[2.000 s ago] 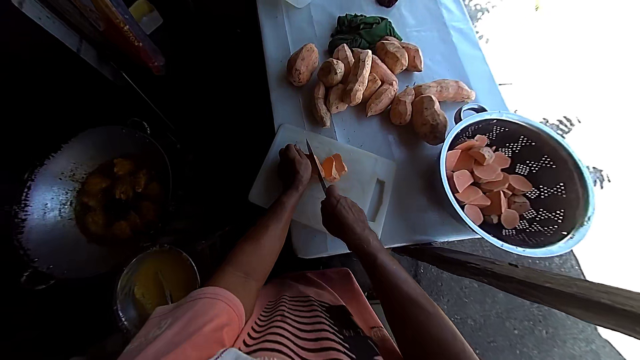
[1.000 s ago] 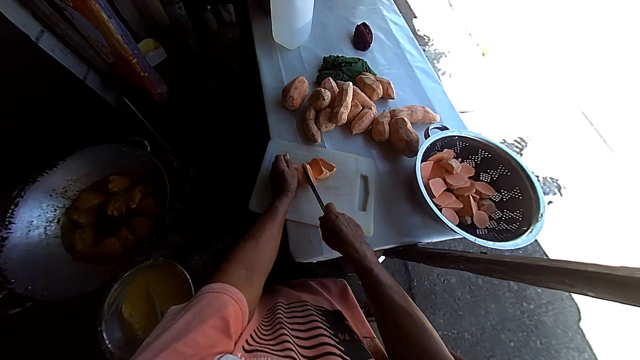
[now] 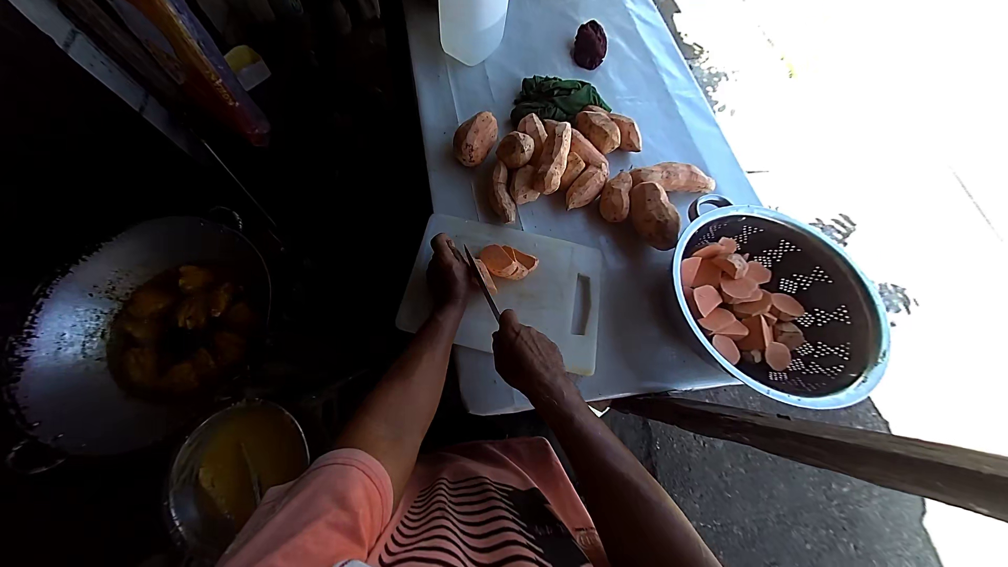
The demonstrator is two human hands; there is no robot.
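My right hand (image 3: pixel 529 356) grips a kitchen knife (image 3: pixel 482 282), its blade pointing up and left over a white plastic cutting board (image 3: pixel 551 315). The blade lies against a piece of orange sweet potato (image 3: pixel 485 276) beside my left hand (image 3: pixel 449 272), which is curled around it at the board's left side; its fingers partly hide that piece. Cut orange slices (image 3: pixel 508 261) lean together just right of the blade. Beyond the board lie several peeled sweet potatoes (image 3: pixel 554 157). A metal colander (image 3: pixel 876 315) at the right holds many sweet potato slices (image 3: pixel 739 287).
A wok (image 3: pixel 71 315) with pieces frying in oil stands at the left, with a bowl of yellow batter (image 3: pixel 252 457) near it. Dark green cloth (image 3: pixel 555 98), a dark purple item (image 3: pixel 590 44) and a translucent container (image 3: pixel 474 27) are on the table. A wooden beam (image 3: pixel 819 445) runs below the colander.
The knife and my right hand have shifted slightly relative to the board, and more slices lie right of the blade. The view has moved, showing more of the far table.
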